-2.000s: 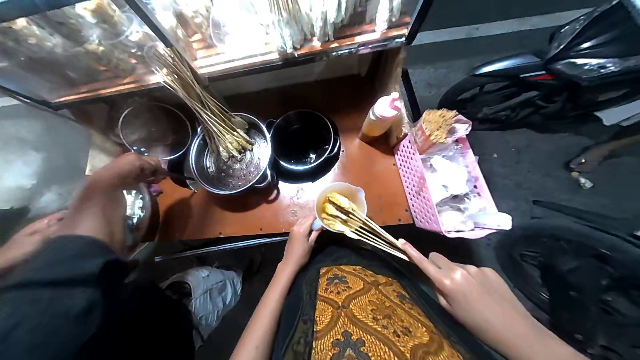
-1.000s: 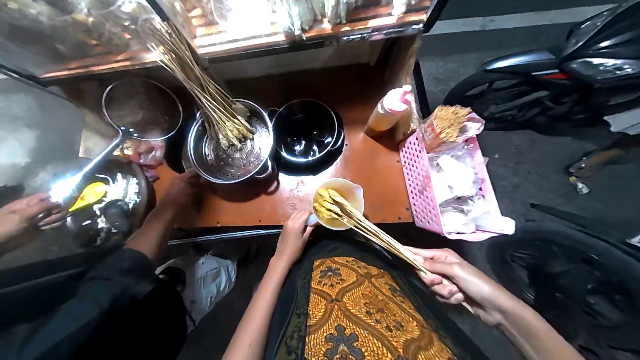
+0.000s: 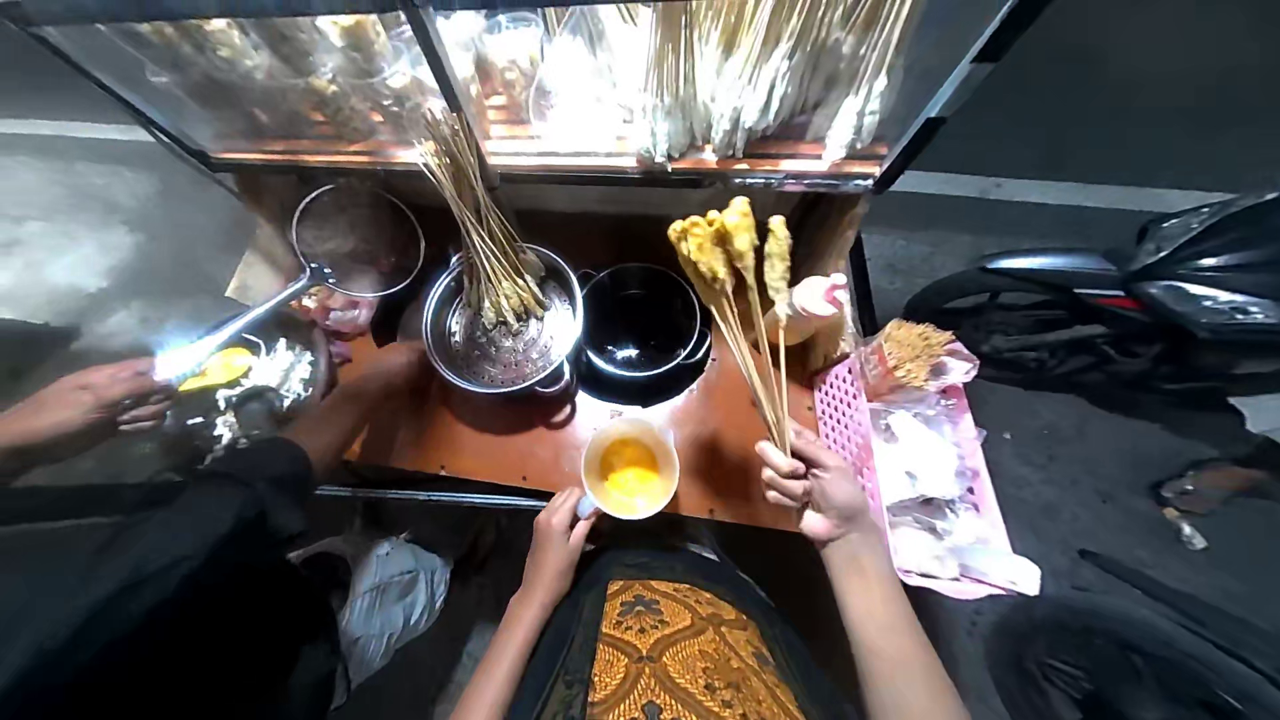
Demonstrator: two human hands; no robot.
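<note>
My left hand (image 3: 560,540) grips the handle of a white cup (image 3: 660,497) at the counter's front edge; yellow liquid, like beaten egg, lies in it. Several bamboo skewers (image 3: 752,375) with yellow-coated food at their tips are in my right hand (image 3: 815,487), raised to the right of the cup, tips pointing away from me. Behind the cup is a dark pot (image 3: 640,310). Left of that pot stands a metal steamer pot (image 3: 503,365) with a perforated insert, a bundle of skewers (image 3: 470,220) leaning in it, food ends down.
A co-worker's hand (image 3: 95,405) holds a wire strainer (image 3: 357,240) at the left, near a wok with a yellow utensil. A glass display case (image 3: 540,165) spans the back. A sauce bottle (image 3: 800,305) and a pink plastic basket (image 3: 845,415) stand right; a motorcycle (image 3: 1130,280) is beyond.
My right hand has lifted the skewers out of the cup and swung their coated tips up and away from me. My left hand stays at the cup.
</note>
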